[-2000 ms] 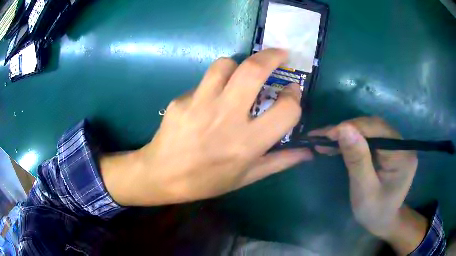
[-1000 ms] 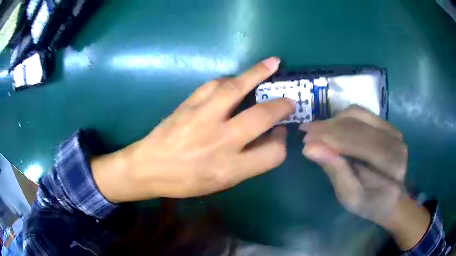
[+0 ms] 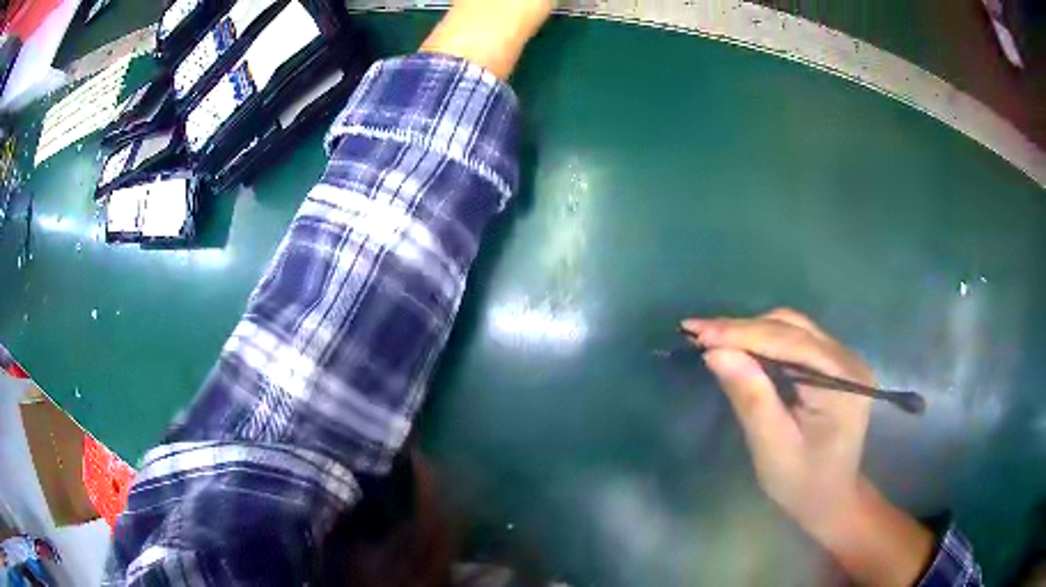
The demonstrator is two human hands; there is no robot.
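My right hand (image 3: 791,396) holds the slim black tweezers (image 3: 855,388) between thumb and fingers, low over the green bench surface, with their flat rear end pointing right. My left arm reaches to the far side. Only the wrist and part of the back of my left hand (image 3: 493,25) show at the top edge; its fingers are cut off, so what it holds cannot be seen. No phone unit lies between my hands.
Stacked black phone units (image 3: 247,86) with white rectangles lie at the upper left, beside a pale yellow-white sheet (image 3: 83,109). A pale strip (image 3: 791,34) curves along the bench's far side. Cardboard (image 3: 55,441) and red and blue clutter show at lower left.
My left hand has moved from the phone to the far edge, mostly out of the picture. The phone is gone from in front of me. The view has shifted, showing more of the stack.
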